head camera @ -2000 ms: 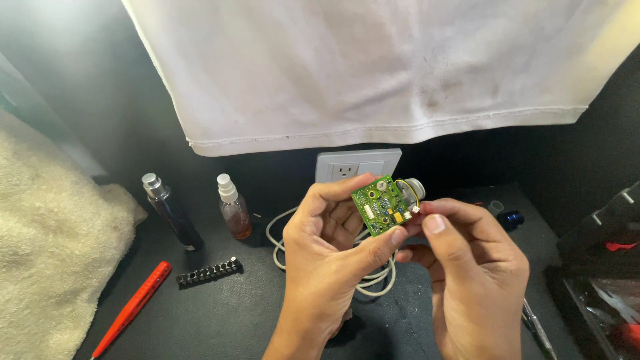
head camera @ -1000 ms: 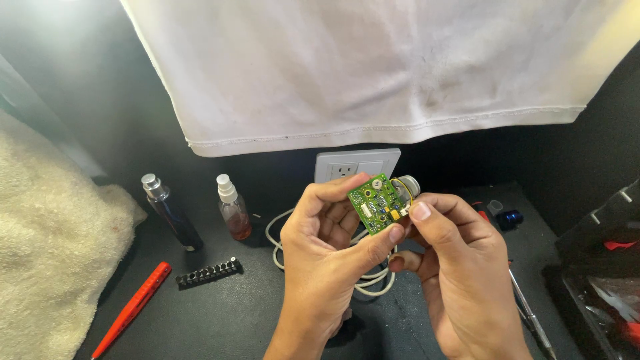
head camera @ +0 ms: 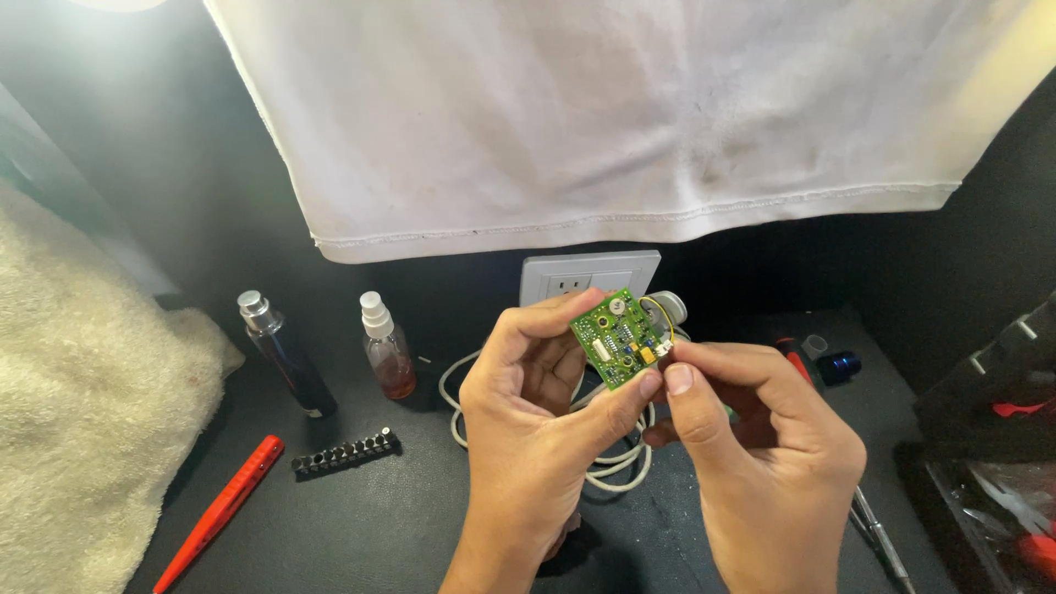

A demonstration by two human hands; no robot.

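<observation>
My left hand (head camera: 536, 404) grips a small green circuit board (head camera: 617, 340) by its edges, tilted, with the component side up. A yellow wire (head camera: 662, 313) arcs along the board's right side to a small white connector (head camera: 663, 347) at its lower right corner. At that corner are the thumb and index finger of my right hand (head camera: 751, 421); whether they pinch the connector or the wire is too small to tell. Behind the board, a grey plug (head camera: 667, 307) and a coiled pale cable (head camera: 619, 478) are partly hidden by my hands.
A red pen-like tool (head camera: 221, 511), a black bit holder (head camera: 345, 454), a dark bottle (head camera: 289, 355) and a spray bottle (head camera: 388, 355) stand or lie left. A cream towel (head camera: 82, 396) borders them. Right are a metal-shafted tool (head camera: 881, 540) and a blue cap-like part (head camera: 840, 366). White cloth (head camera: 619, 124) hangs above the outlet (head camera: 538, 272).
My right fingertips have shifted slightly around the board's right corner, where the white connector shows again after being covered a second ago. My left hand keeps its hold on the board.
</observation>
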